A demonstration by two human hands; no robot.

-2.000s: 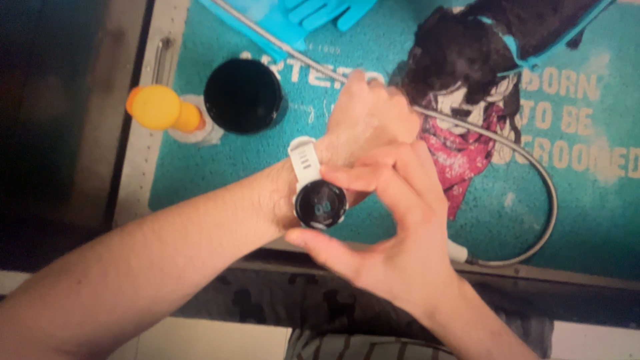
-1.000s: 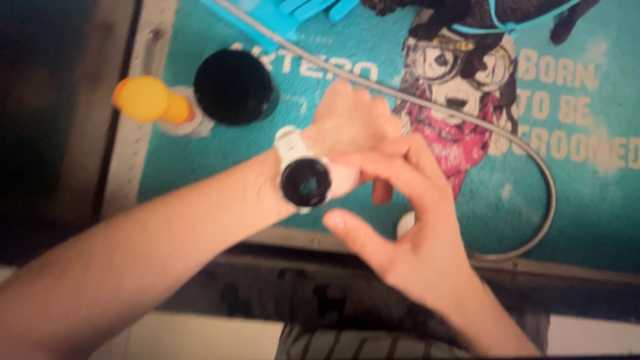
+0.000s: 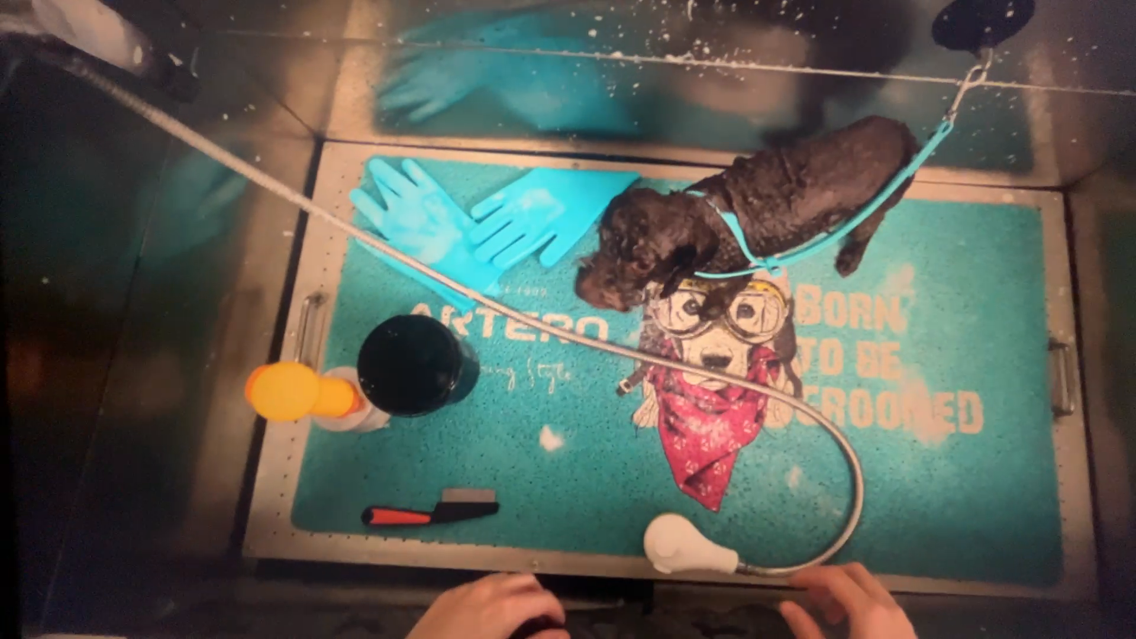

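Below the tub's front edge, my left hand (image 3: 493, 608) is at the bottom centre with its fingers curled; whether it holds anything is hidden. My right hand (image 3: 848, 603) is at the lower right, fingers apart and empty, near the end of the metal shower hose (image 3: 856, 470). The white shower head (image 3: 688, 543) lies on the teal printed mat (image 3: 577, 479). A wet, dark, curly-haired dog (image 3: 799, 191) stands at the back of the mat, wearing a turquoise restraint lead (image 3: 874, 209). Two turquoise rubber gloves (image 3: 532, 213) lie beside the dog's head.
A black round container (image 3: 410, 365) and a bottle with a yellow-orange top (image 3: 286, 391) stand at the left. A metal-toothed grooming comb (image 3: 466, 506) with a red-and-black handle lies near the front rim. The hose crosses the mat diagonally. Metal tub walls (image 3: 710, 98) rise behind the dog.
My right hand has left the white watch on my left wrist. Both hands have drawn apart and moved down to the front edge. The view has widened and shows the whole mat.
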